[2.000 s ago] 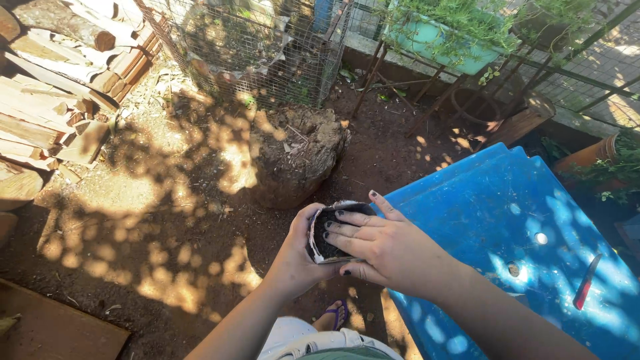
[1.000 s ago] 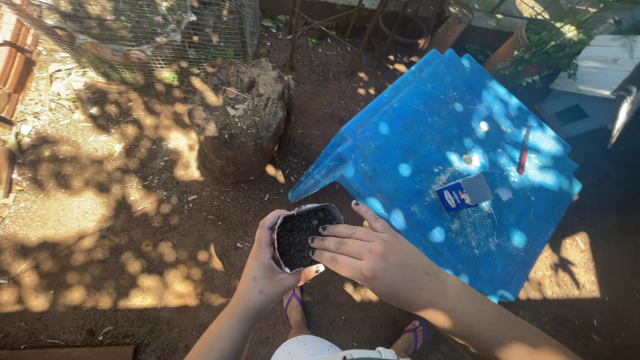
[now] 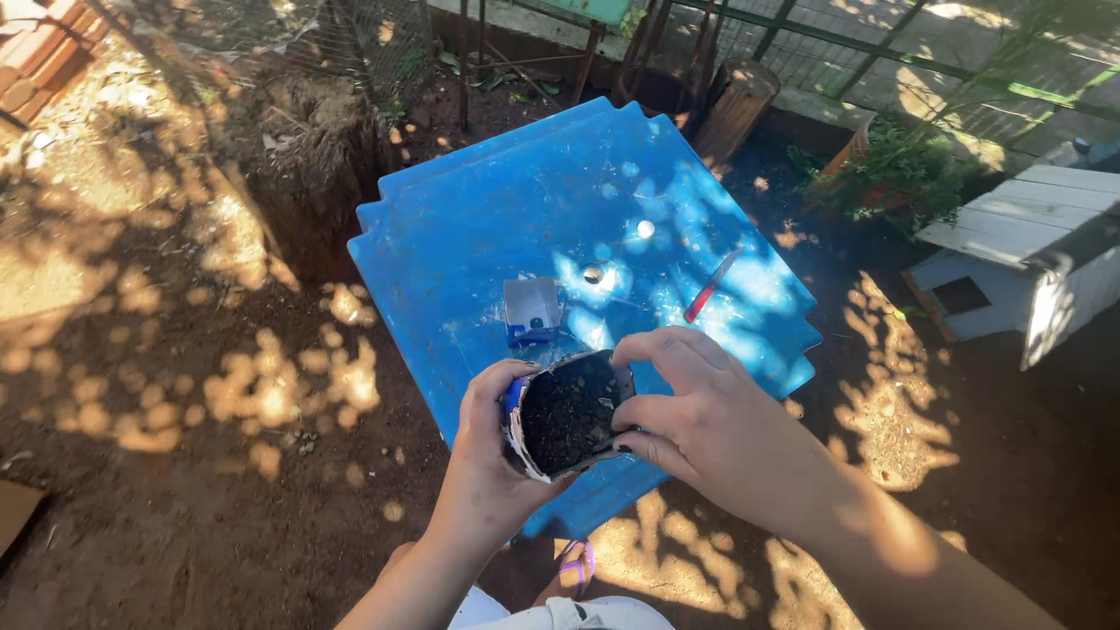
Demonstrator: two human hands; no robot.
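Observation:
My left hand [image 3: 494, 446] holds a cut carton [image 3: 518, 429] from its left side and below; dark soil [image 3: 564, 416] fills it. On the right, my right hand [image 3: 691, 402] touches the carton's rim, its thumb and fingers bent around that edge; whether they pinch it is hard to tell. Beyond the carton, on the blue plastic table [image 3: 472, 219], lies a cut-off carton piece [image 3: 531, 306], blue and grey. A knife with a red handle [image 3: 698, 304] rests on the table farther right.
A tree stump [image 3: 306, 157] stands left of the table, near wire mesh. Behind the table is an upright log [image 3: 739, 105]. A potted plant [image 3: 901, 175] and a small white wooden doghouse [image 3: 1006, 262] are at the right. Stacked tiles [image 3: 44, 61] lie at the upper left.
The carton of soil, held in my left hand, is now over the table's near edge instead of beside the table. My right hand has moved from over the soil to the carton's right rim.

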